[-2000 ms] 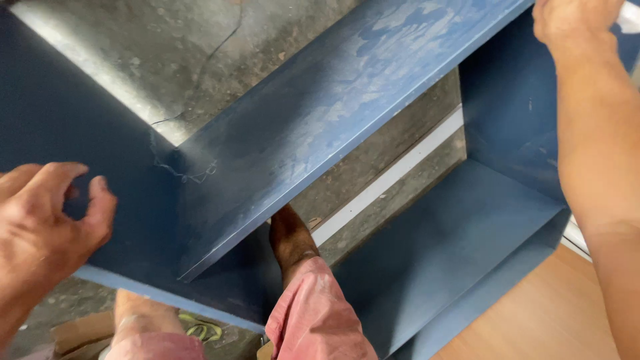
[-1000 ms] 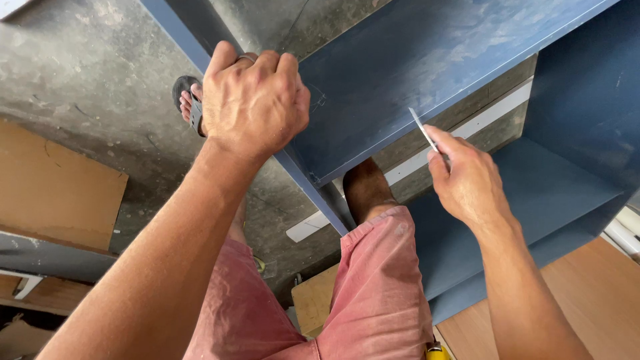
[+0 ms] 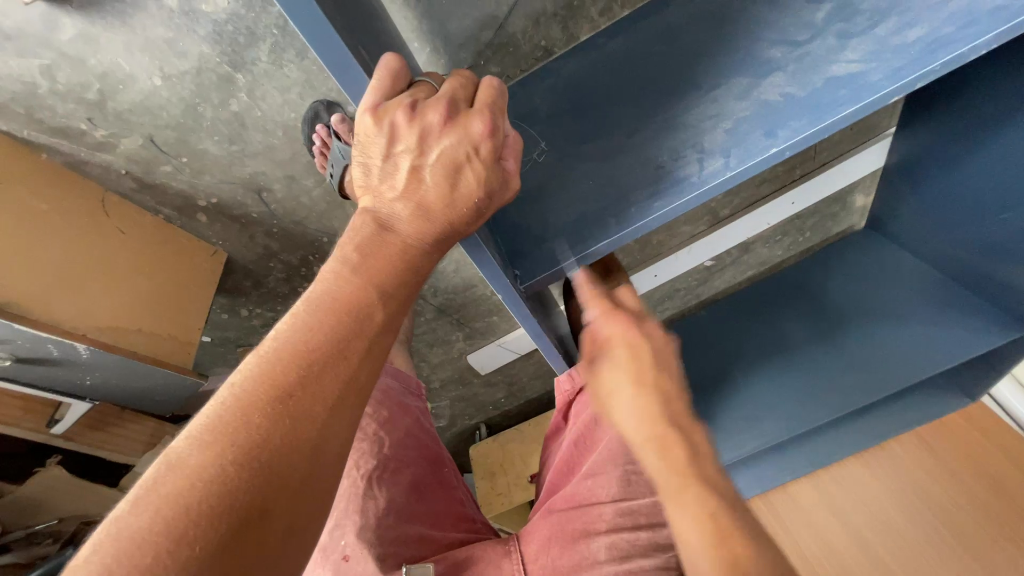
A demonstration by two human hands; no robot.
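A dark blue shelving unit (image 3: 720, 104) fills the upper right, with a wide shelf board and a side panel (image 3: 512, 296) that meet near the centre. My left hand (image 3: 436, 148) is closed over the edge of that side panel, a ring on one finger. By the front edge of the shelf board, close to the corner, is my right hand (image 3: 628, 344), blurred. A thin, pale tool (image 3: 569, 256) juts from its fingers toward the board; its kind cannot be told. My foot stands behind this hand, partly hidden in the unit's opening.
A white strip (image 3: 760, 228) lies on the concrete floor (image 3: 200, 72) beneath the unit. A brown board (image 3: 96, 248) and a grey panel (image 3: 88, 360) are at the left. My sandalled foot (image 3: 332, 152) is beside the unit. A wood-coloured surface (image 3: 896, 496) lies at lower right.
My left hand, apart and open two seconds ago, now grips the side panel. My right hand has left the far upper part of the unit and since moved with the thin tool down toward the corner.
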